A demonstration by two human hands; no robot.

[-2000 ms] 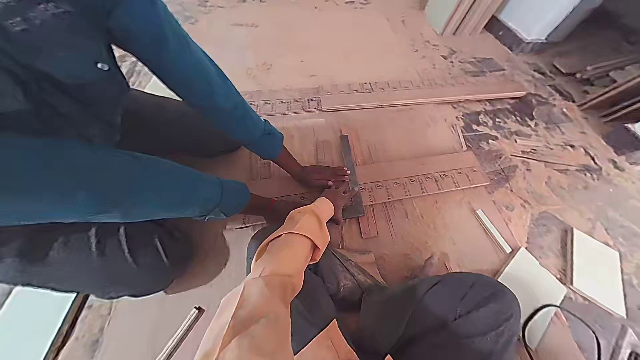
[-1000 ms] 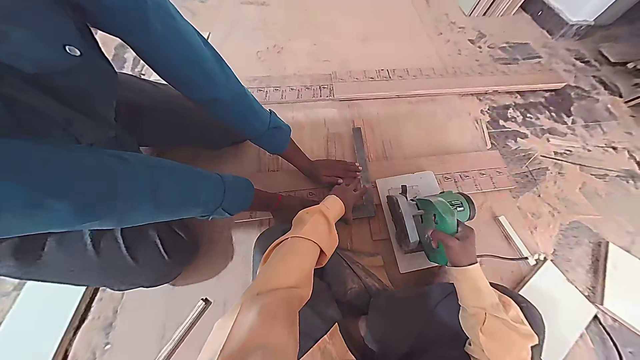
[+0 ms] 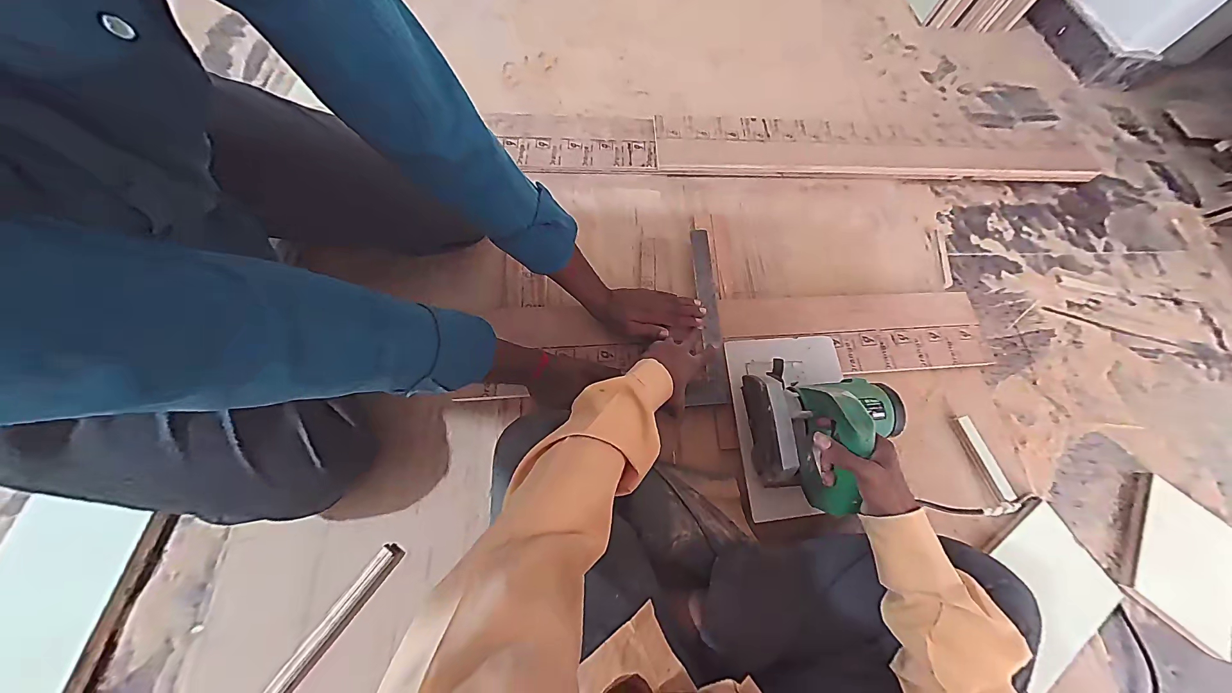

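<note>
My left hand point(image 3: 677, 358) presses on a dark metal straightedge point(image 3: 707, 289), which lies across a printed plywood strip point(image 3: 924, 348); its fingers are partly hidden. My right hand point(image 3: 861, 462) grips the handle of a green circular saw point(image 3: 839, 423) on a pale rectangular base plate point(image 3: 770, 505). The saw stands just right of the straightedge, partly over the strip. A co-worker's two hands, in blue sleeves, press down left of the straightedge, one point(image 3: 654, 313) beside my left hand.
A long plywood board point(image 3: 866, 159) lies across the far side. A metal bar point(image 3: 337, 616) is at the lower left. White-faced panels point(image 3: 1059, 577) and a narrow offcut point(image 3: 984, 462) lie at the right, near the saw's cord point(image 3: 962, 508). Sawdust and scraps cover the right floor.
Two seconds ago neither my right hand nor the saw was in view; both came into view at the straightedge's right a second ago. My left hand stays at the straightedge.
</note>
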